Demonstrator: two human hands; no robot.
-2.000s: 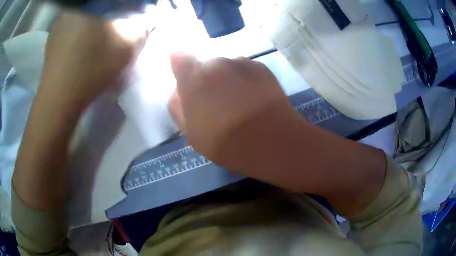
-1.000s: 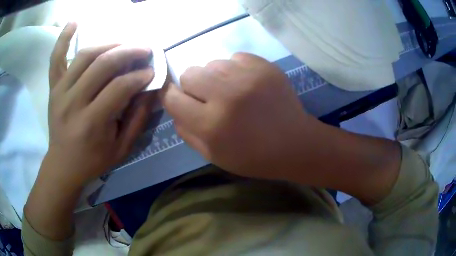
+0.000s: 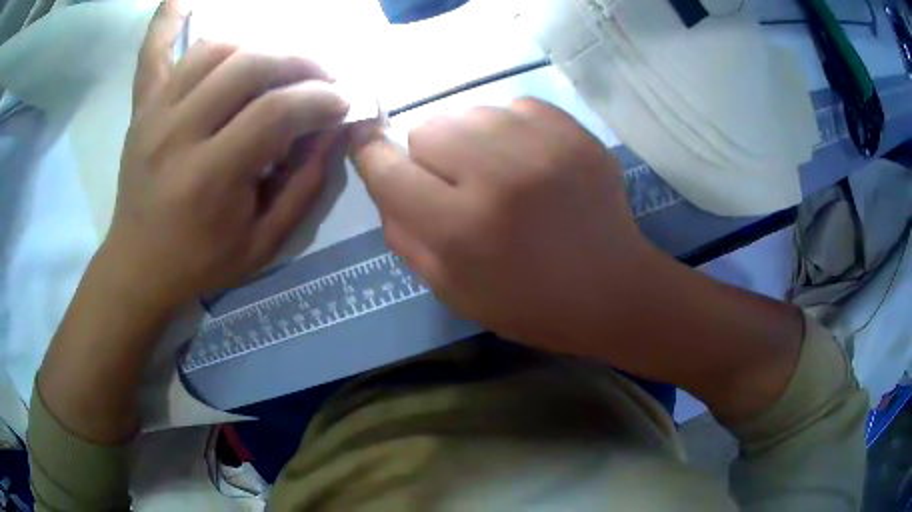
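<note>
My left hand (image 3: 230, 160) is at the left of the bed, its thumb and fingers pinched on the edge of a white cloth piece (image 3: 368, 112). My right hand (image 3: 510, 210) is curled, its thumb and forefinger at the same edge, touching or nearly touching my left fingertips. Glare hides most of the cloth above my hands. Pale cloth (image 3: 65, 70) also spreads at the left, beside my left hand. A dark blue barrel-shaped part (image 3: 420, 8) shows at the top edge; the needle cannot be seen.
A stack of cream curved pieces (image 3: 700, 130) lies right of my right hand, with a dark strip (image 3: 690, 10) on it. Green and black scissors (image 3: 845, 75) lie farther right. A ruler scale (image 3: 310, 305) runs along the table's front edge. Crumpled beige cloth (image 3: 860, 230) is at the far right.
Since two seconds ago, my left hand has come from the upper left to meet my right hand. In the last second both show slightly farther right, the cloth edge still between them.
</note>
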